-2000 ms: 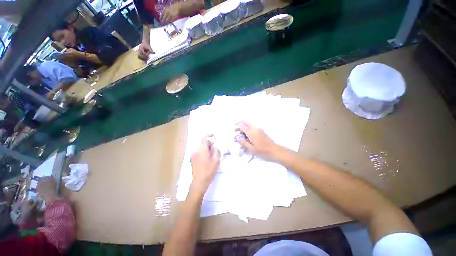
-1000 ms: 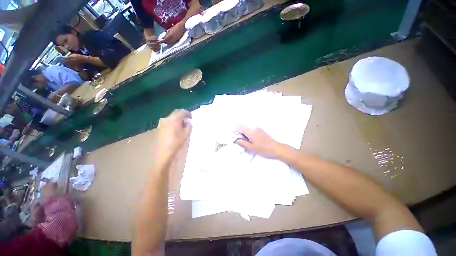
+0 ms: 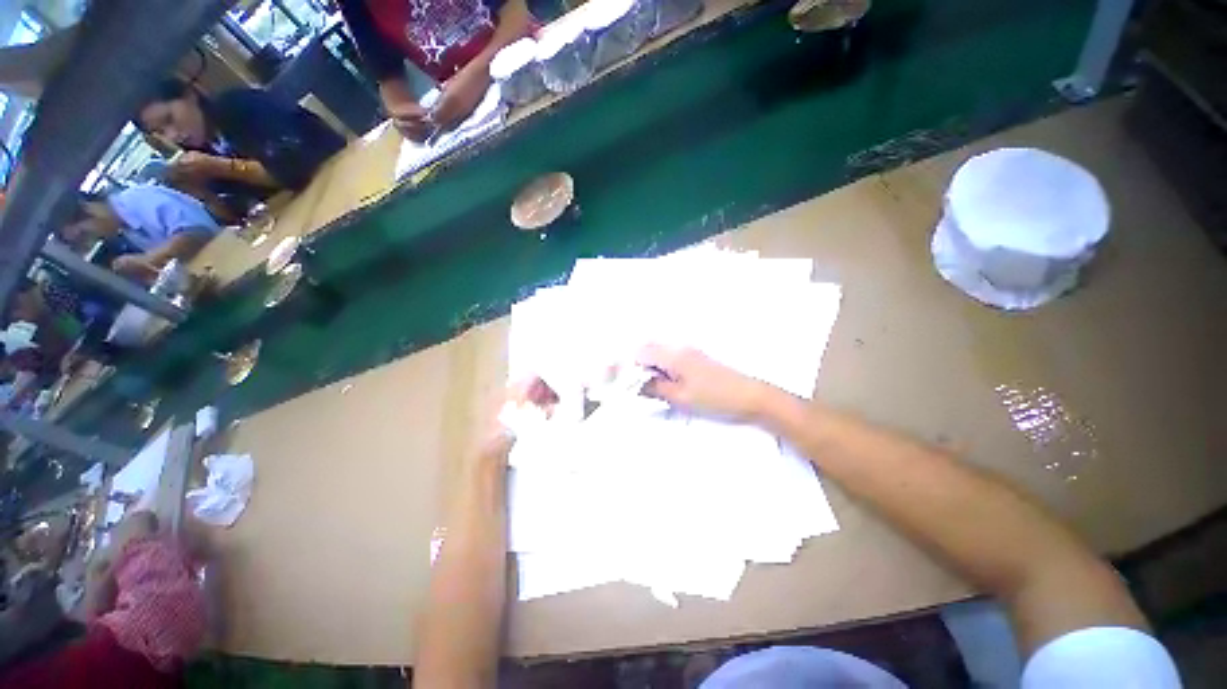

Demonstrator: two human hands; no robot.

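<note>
A fanned stack of white paper sheets (image 3: 673, 505) lies flat in front of me. My left hand (image 3: 528, 411) is at the stack's left side, with white paper at its fingers. My right hand (image 3: 680, 381) is over the middle of the stack, its fingers on a piece partly covered by white paper (image 3: 606, 390). The piece is mostly hidden by paper and glare. A stack of wrapped pieces (image 3: 1020, 229), white and drum-shaped, stands on the cardboard to the right.
A green conveyor belt (image 3: 673, 148) runs beyond the cardboard cover (image 3: 323, 538) and carries round metal pieces (image 3: 542, 201). Crumpled white paper (image 3: 221, 487) lies at the left. Several people sit or stand across the belt; a checked sleeve (image 3: 155, 599) is at lower left.
My left hand has moved from the sheets' upper left edge down and inward, with paper at its fingers. My right hand stays near the middle. The metal pieces on the belt have moved right.
</note>
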